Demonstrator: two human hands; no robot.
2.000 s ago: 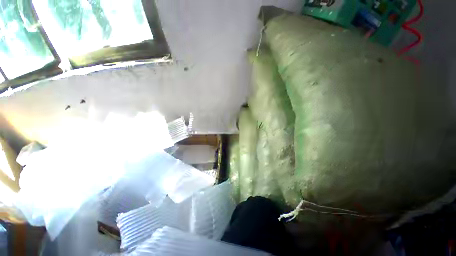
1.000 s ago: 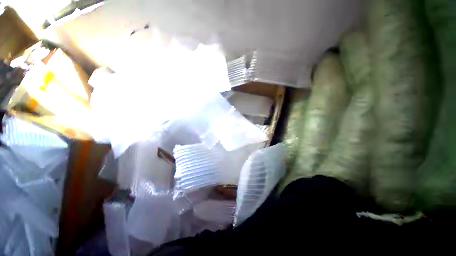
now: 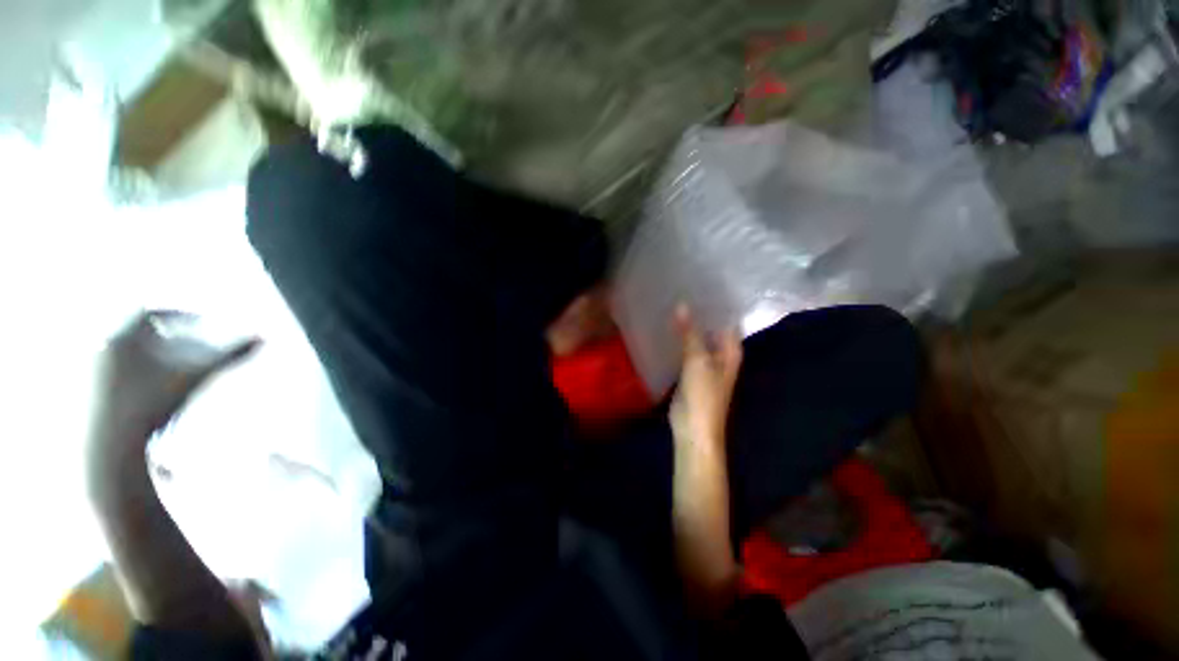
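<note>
A clear, whitish plastic bag [image 3: 828,226] with faint parallel ribs lies spread over the floor and across my right knee. My right hand [image 3: 706,368] is at its near edge, fingers closed on the plastic. My left hand [image 3: 162,368] is raised at the far left, thumb and fingers apart, with nothing visible in it. It is over bright, overexposed plastic [image 3: 285,452]. The picture is blurred, so finger detail is weak.
My dark-clothed legs fill the middle. A red stool [image 3: 601,381] shows between them. A red coil [image 3: 772,65] lies beyond the bag. Dark and coloured scrap [image 3: 1021,78] is at upper right. A brown box [image 3: 1138,478] stands at right, and a white printed sack [image 3: 931,620] at lower right.
The view has swung right and down from the window, sacks and heaped plastic to my lap and floor. Both hands and the bag have come into view.
</note>
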